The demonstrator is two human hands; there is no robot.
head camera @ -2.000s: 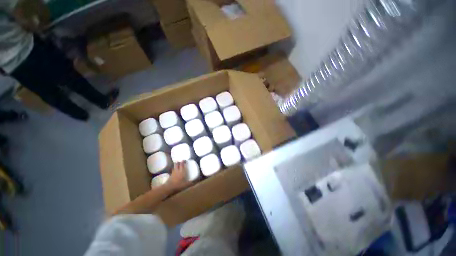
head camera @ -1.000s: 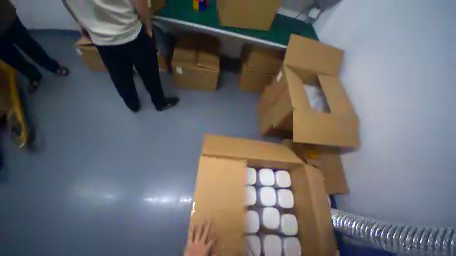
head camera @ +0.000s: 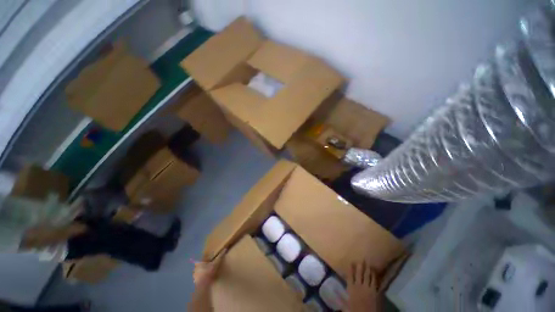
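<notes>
The open brown carton [head camera: 331, 210] stands at the bottom centre, tilted in view. White rounded-square housings [head camera: 288, 248] stand in it with their closed ends up. Its left flap [head camera: 252, 277] lies folded inward and hides part of them. My left hand [head camera: 205, 279] is at the carton's left corner, partly cut off and blurred; whether it grips the cardboard is unclear. My right hand [head camera: 363, 285] lies with fingers apart on the raised right flap near the bottom edge, holding nothing.
A half-open carton [head camera: 274, 113] stands behind. A silver ribbed hose [head camera: 462, 134] crosses the right side. The white machine table [head camera: 444, 268] is at lower right. A blurred person in dark trousers [head camera: 128, 241] and more cartons [head camera: 161, 183] are at left, by a green bench [head camera: 173, 61].
The view has turned, bringing the hose and machine table in at right. The left flap, upright two seconds ago, lies inward over the housings. Both hands now show at the carton instead of one.
</notes>
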